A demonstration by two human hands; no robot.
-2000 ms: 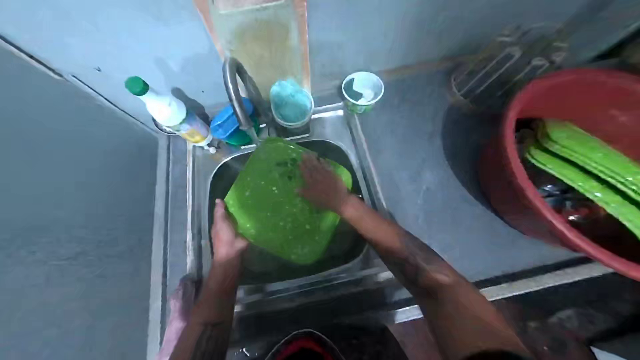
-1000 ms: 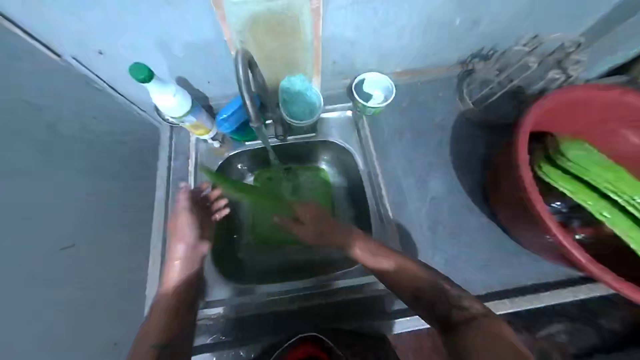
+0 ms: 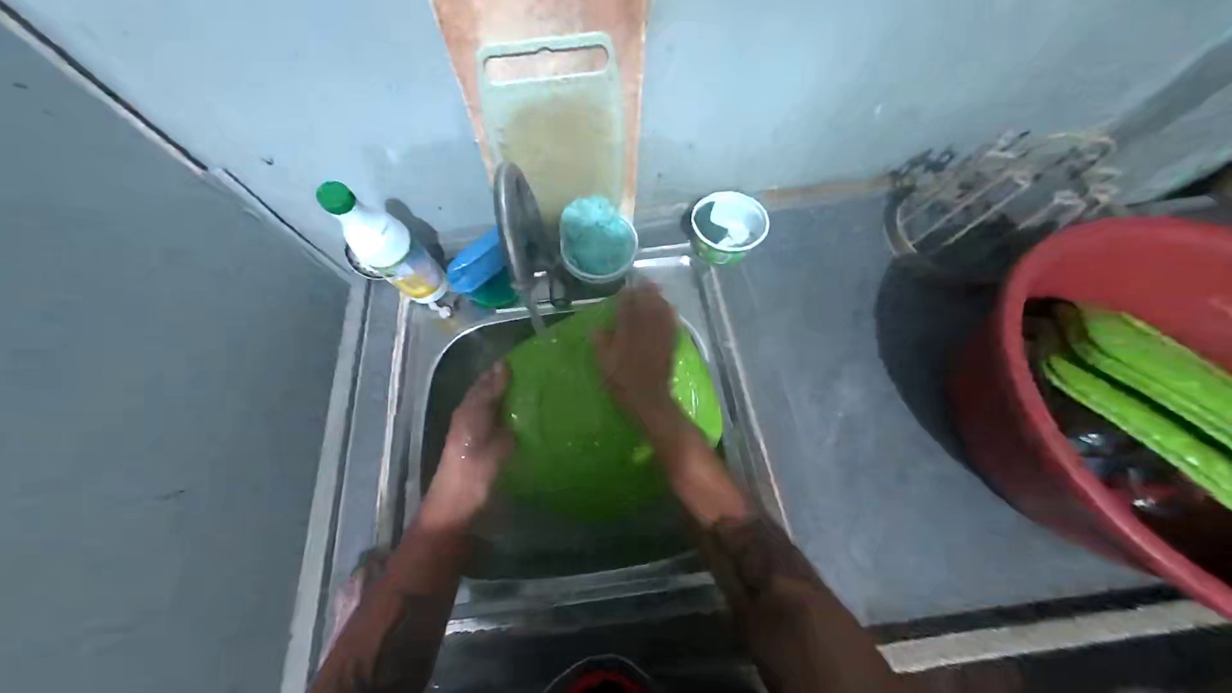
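Note:
A green square plate is over the steel sink basin, under the running faucet. My left hand holds it by its left edge. My right hand lies blurred on its upper right face, fingers toward the wall; whether it grips anything is not plain. More green may lie beneath the plate, but the overlap hides it.
Behind the sink are a white bottle with green cap, a blue item, a tub with a teal scrubber and a white cup. A cutting board leans there. At right: wire rack, red tub, green plates.
One second ago a green plate was tilted nearly edge-on above another in the sink; now a plate shows its broad face. My left hand, off the plate then, now touches its edge.

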